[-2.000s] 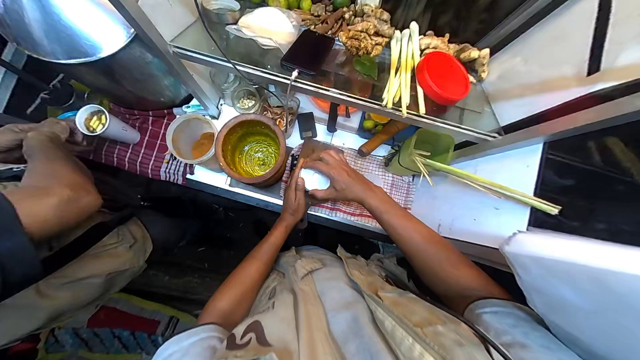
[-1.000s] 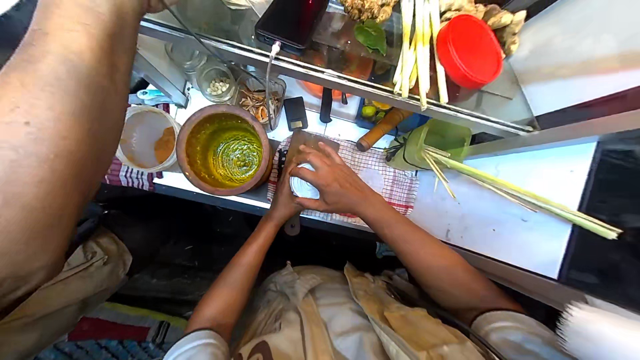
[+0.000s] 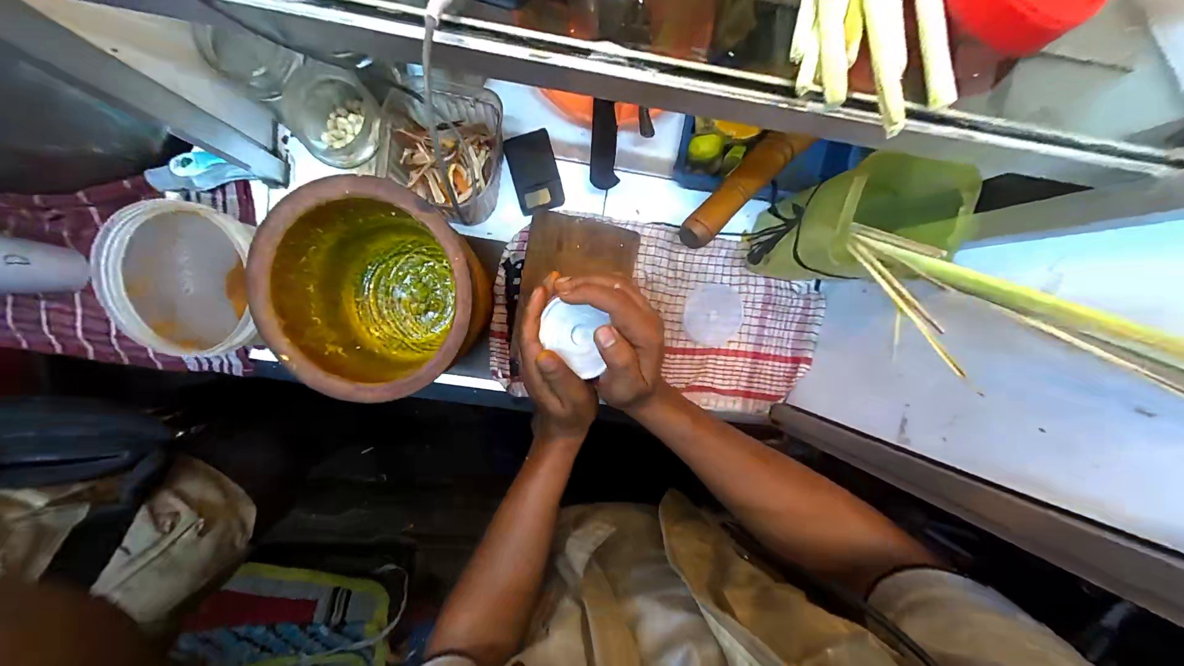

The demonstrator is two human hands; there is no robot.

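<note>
My left hand [image 3: 558, 375] and my right hand [image 3: 629, 347] are both wrapped around a small round white container [image 3: 573, 337], seen from above. They hold it over the near part of a wooden board [image 3: 581, 250], which lies on a red-and-white checked cloth [image 3: 740, 379]. A translucent round lid [image 3: 713, 314] rests on the cloth to the right of my hands. Left of them stands a thick-walled brown pot [image 3: 365, 287] with yellow-green wet contents. The underside of the white container is hidden by my palms.
A plastic tub [image 3: 176, 277] with orange residue stands left of the pot. Behind are a glass jar [image 3: 333, 116], a clear basket [image 3: 444, 153] of dried pieces, a knife handle [image 3: 603, 143] and a wooden handle [image 3: 740, 190]. A green container [image 3: 869, 208] with stalks stands right, below a glass shelf [image 3: 1064, 120].
Another person's arm, large at the left one second ago, has gone from there. Both my hands have stayed around the white container. The view has moved closer to the counter.
</note>
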